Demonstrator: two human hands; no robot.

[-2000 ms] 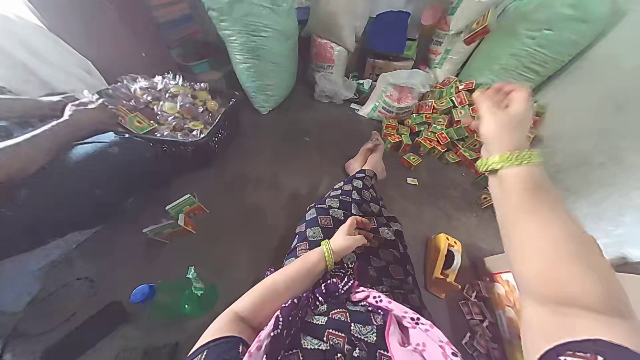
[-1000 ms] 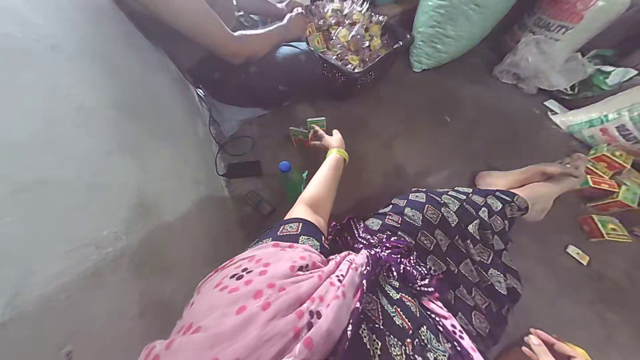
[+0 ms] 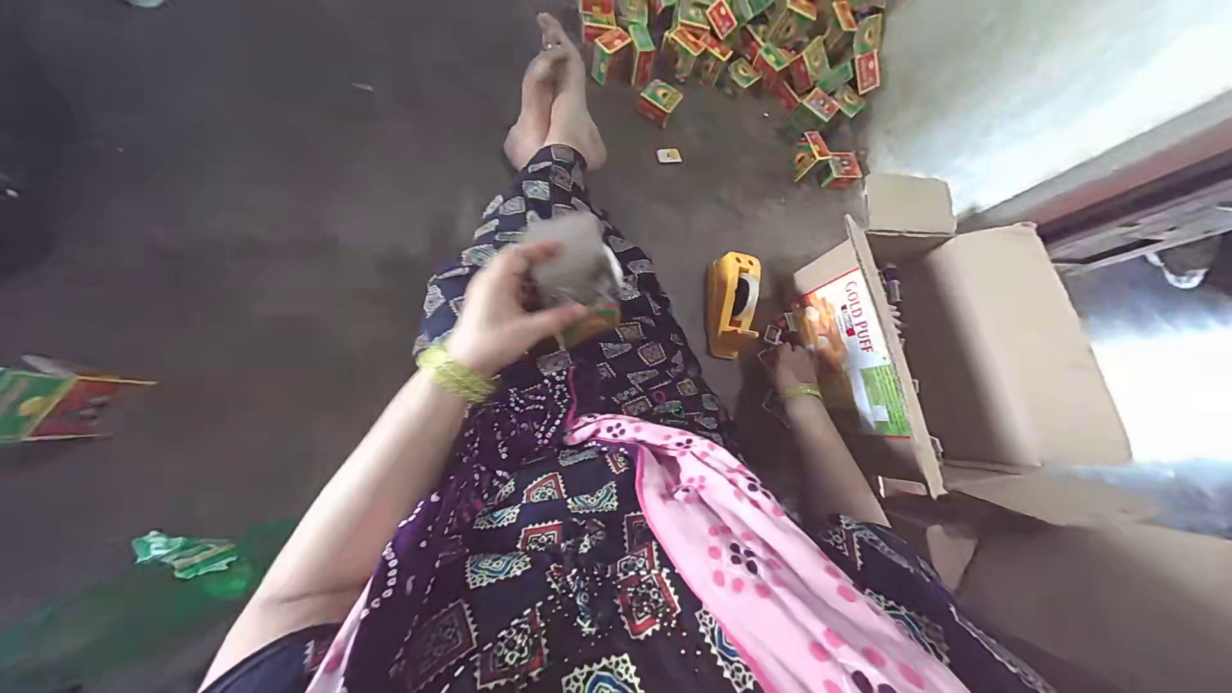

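Over my lap, my left hand (image 3: 510, 308) holds a small opened-out carton (image 3: 575, 260), its grey inside facing up and blurred by motion; a bit of green shows below it. My right hand (image 3: 791, 368) is down on the floor at the right, among small dark packets (image 3: 776, 332), between a yellow tape dispenser (image 3: 733, 306) and a printed cardboard box. Whether its fingers grip a packet is unclear. Another red and green carton (image 3: 72, 404) lies on the floor at the far left.
Many red and green cartons (image 3: 712, 58) are heaped past my feet. An open cardboard box (image 3: 1011, 346) stands at the right by the wall. A green plastic bottle (image 3: 226, 577) lies at the lower left. A small pale piece (image 3: 669, 155) is on the floor.
My left hand has come from the cartons on the floor at the left to above my lap, now with a carton. The view has swung back to the right.
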